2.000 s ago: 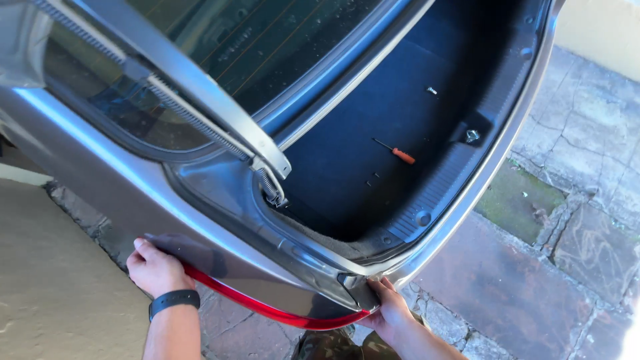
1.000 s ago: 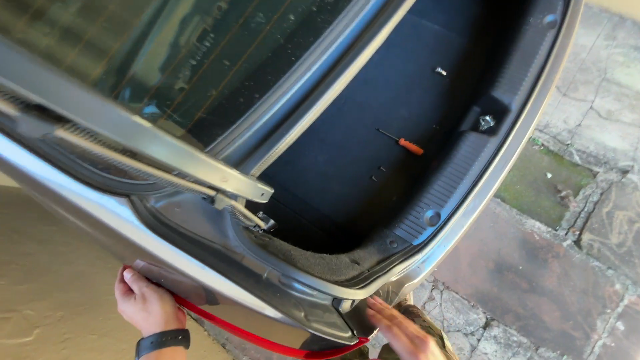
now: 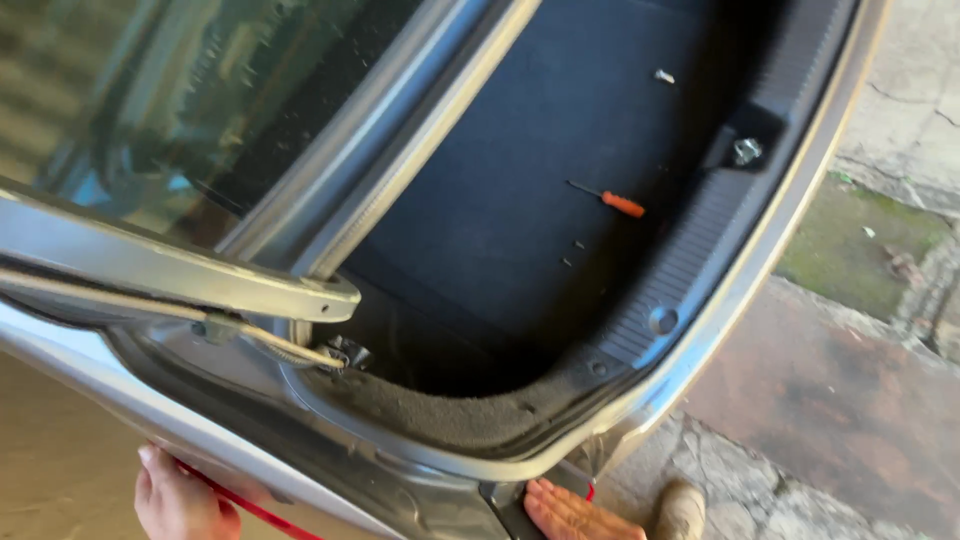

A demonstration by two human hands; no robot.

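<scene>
At the lower left, my left hand (image 3: 184, 499) holds the end of a red tail light lens (image 3: 255, 510) against the side of a grey car, thumb on top. My right hand (image 3: 574, 514) lies with its fingers together on the dark corner piece (image 3: 514, 502) below the trunk opening; a bit of red shows beside it. Inside the open trunk, a screwdriver with an orange handle (image 3: 622, 204) lies on the dark trunk floor (image 3: 487, 172), near small screws (image 3: 572, 253) and a small metal piece (image 3: 664, 76).
The trunk lid's hinge arm (image 3: 225, 289) crosses the left side, with the rear window (image 3: 187, 90) above it. A trunk latch striker (image 3: 747, 151) sits in the ribbed sill (image 3: 675, 277). Stone paving (image 3: 810, 375) and a shoe (image 3: 681, 510) show at the right.
The view has moved closer to the trunk corner. My right hand has gone from gripping near the lens's lower end to lying flat on the corner piece. My left hand stays at the lens's other end.
</scene>
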